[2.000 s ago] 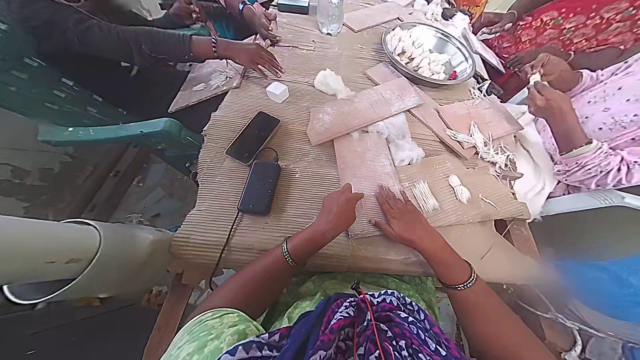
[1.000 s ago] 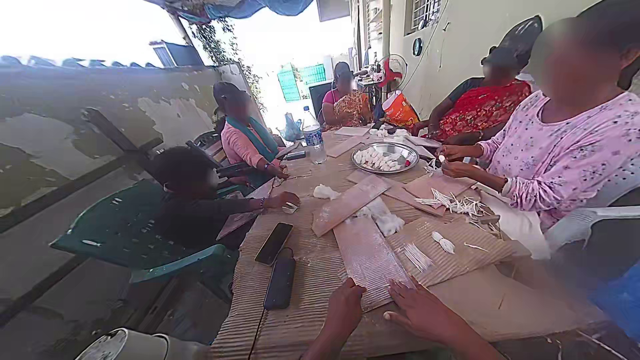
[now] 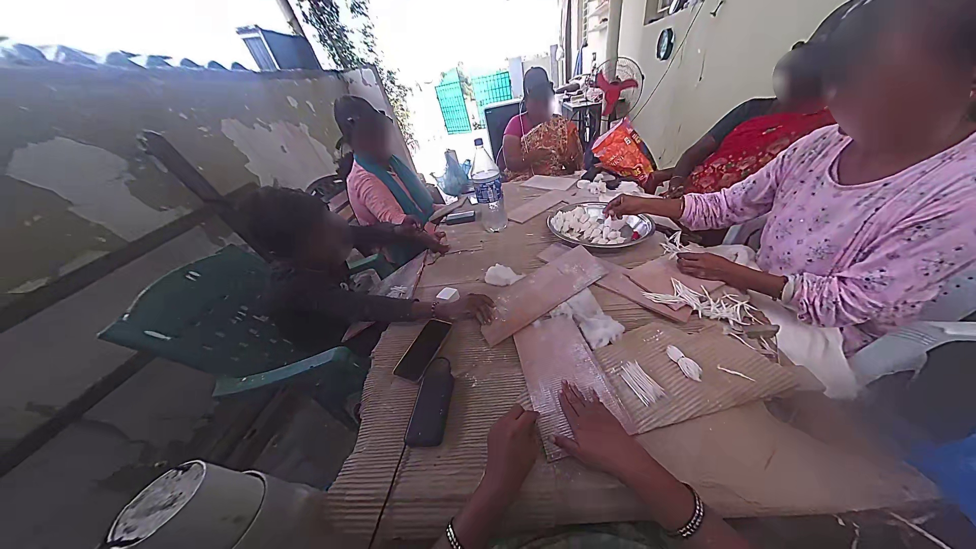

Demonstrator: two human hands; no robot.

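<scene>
Flat on a pale, dusty board, my right hand rests with its fingers spread. My left hand is at the board's left edge, its fingers curled; whether it pinches anything is hidden. Just right of my right hand, a row of thin white cotton wicks and a tied wick bundle lie on corrugated cardboard. A second board crosses the far end of mine, beside loose cotton wool.
A phone and a black power bank lie left of my hands. Beyond are a steel plate of cotton pieces, a water bottle and loose wicks. Several people sit around the table; one person's hand is near the second board.
The view has tilted up strongly. The person at the right now reaches one hand to the steel plate. The hand of the person at the left has moved to the second board's near end.
</scene>
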